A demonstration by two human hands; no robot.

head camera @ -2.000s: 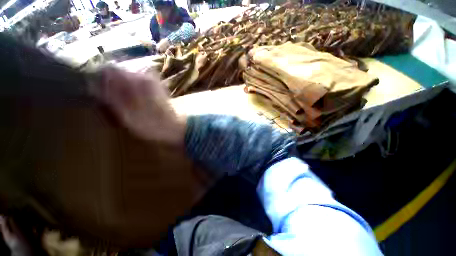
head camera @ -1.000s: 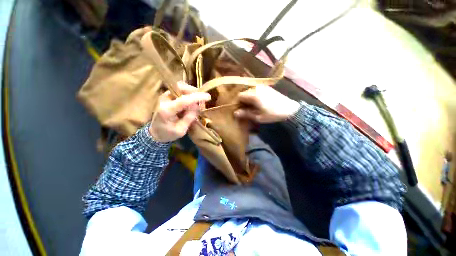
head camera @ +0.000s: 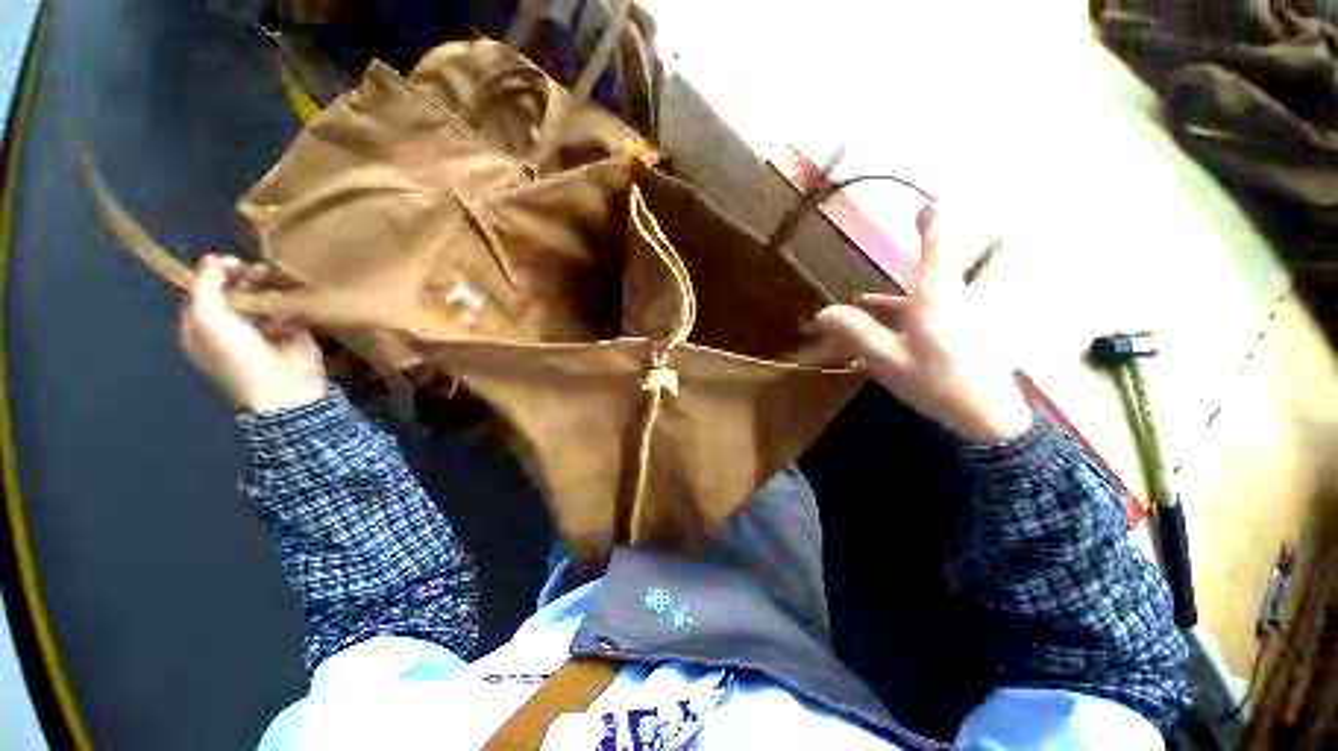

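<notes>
A tan-brown tote bag (head camera: 587, 426) lies over my lap with its mouth spread wide open. A pale zip tape (head camera: 678, 279) runs across the open mouth, ending at the near seam. My left hand (head camera: 253, 341) is closed on the bag's left side by a handle (head camera: 144, 253). My right hand (head camera: 922, 330) holds the right end of the top edge between thumb and fingers, with the index finger raised. The inside of the bag is dark brown and partly shadowed.
A hammer (head camera: 1142, 426) lies on the white table (head camera: 939, 88) at the right. Red strips (head camera: 1079, 433) line the table edge. Thread snips (head camera: 1275, 590) lie at the lower right. Dark brown pieces (head camera: 1233, 103) are at the far right. A dark floor with a yellow line is at the left.
The view has swung from the table stacks down to the lap. Since one second ago, my hands have moved widely apart and the bag mouth has been pulled open.
</notes>
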